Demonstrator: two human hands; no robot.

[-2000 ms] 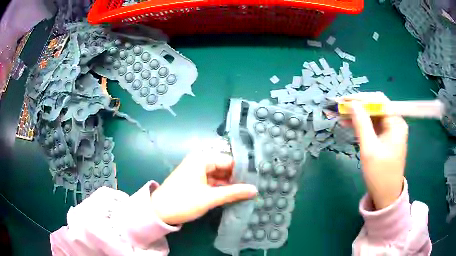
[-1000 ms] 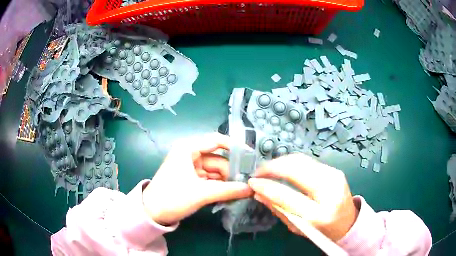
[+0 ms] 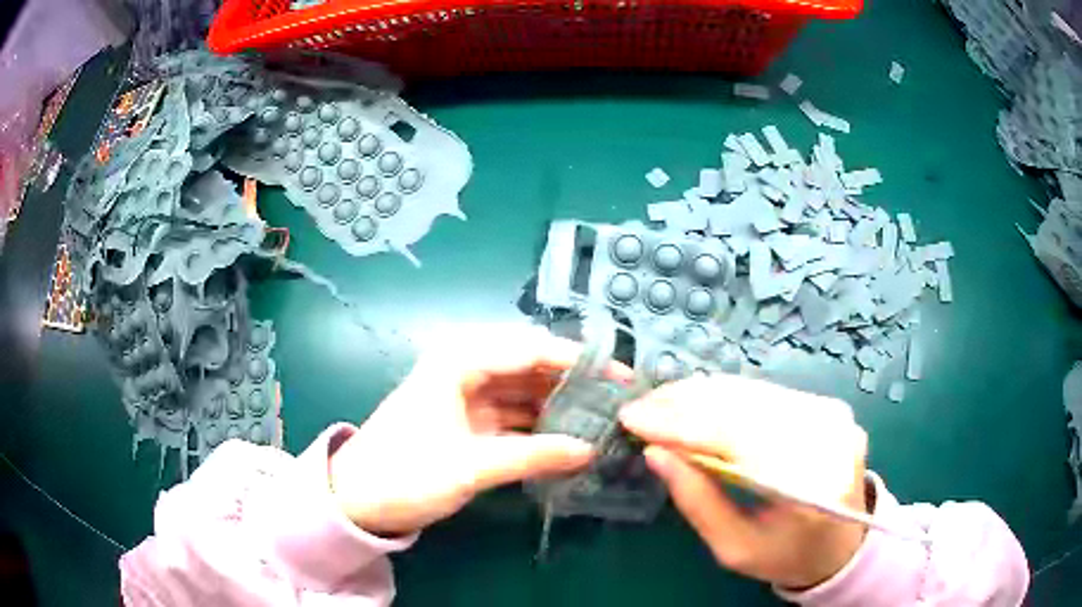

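Observation:
A grey moulded rubber sheet (image 3: 667, 275) with rows of round domes lies in front of me, its lower left part lifted and folded. My left hand (image 3: 457, 439) pinches the folded edge between thumb and fingers. My right hand (image 3: 753, 462) holds a slim hand tool (image 3: 789, 489) with a yellow section and a pale shaft. Its fingertips are at the fold, close to my left fingers. The tool's tip is hidden. The fold is blurred. A loose pile of small grey rubber pads (image 3: 807, 255) lies right of the sheet and touches its edge.
A red plastic basket (image 3: 510, 45) stands at the top. A heap of domed grey sheets (image 3: 178, 261) lies at the left, over orange-brown patterned strips (image 3: 65, 285). Another stack of grey sheets (image 3: 1032, 119) runs along the right edge. Clear crumpled plastic is at upper left.
My right hand came in from the pad pile to the sheet with the tool, then shifted slightly right. The sheet's lower left part is now folded up and twisted between my fingers.

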